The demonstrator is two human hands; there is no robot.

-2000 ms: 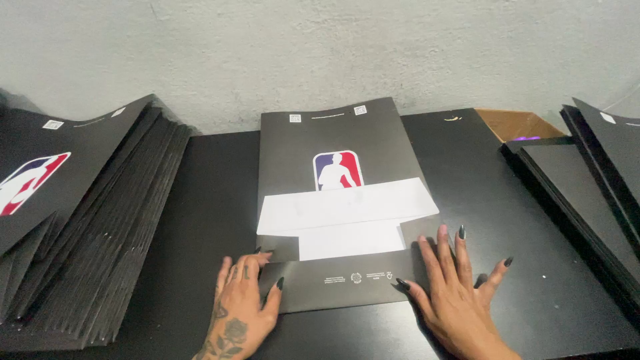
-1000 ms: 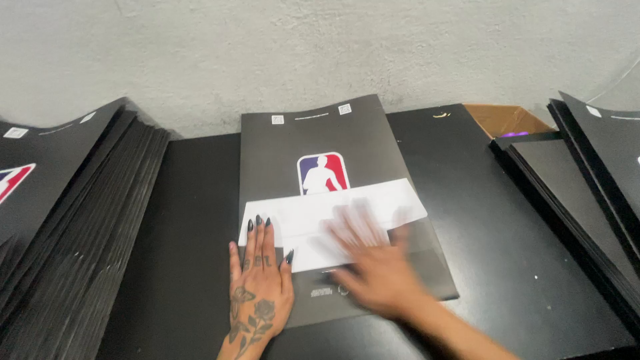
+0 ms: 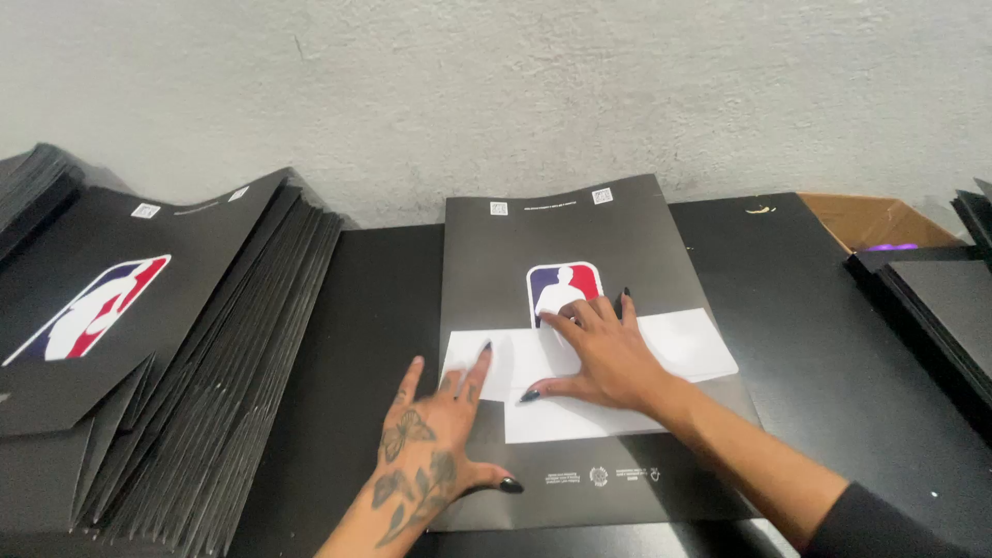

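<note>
A flat black paper bag (image 3: 496,256) with a red, white and blue sports logo lies on the black table. Across its lower half rests a white paper panel (image 3: 682,341), its narrower part toward me. My right hand (image 3: 604,356) lies over the panel's middle and the logo's lower edge, fingers bent and spread, gripping nothing that I can see. At the panel's left end is my left hand (image 3: 434,434), tattooed, its fingers apart over the panel and the bag's lower left edge, holding nothing.
A thick stack of black bags (image 3: 225,372) fills the table's left side, with another stack behind it at the far left. More flat black pieces (image 3: 945,310) lie at the right. A cardboard box (image 3: 876,221) with something purple stands behind them, near the grey wall (image 3: 496,93).
From beside the bag's lower edge, my right hand has moved onto the white panel. My left hand went up onto the panel, then back toward its left edge.
</note>
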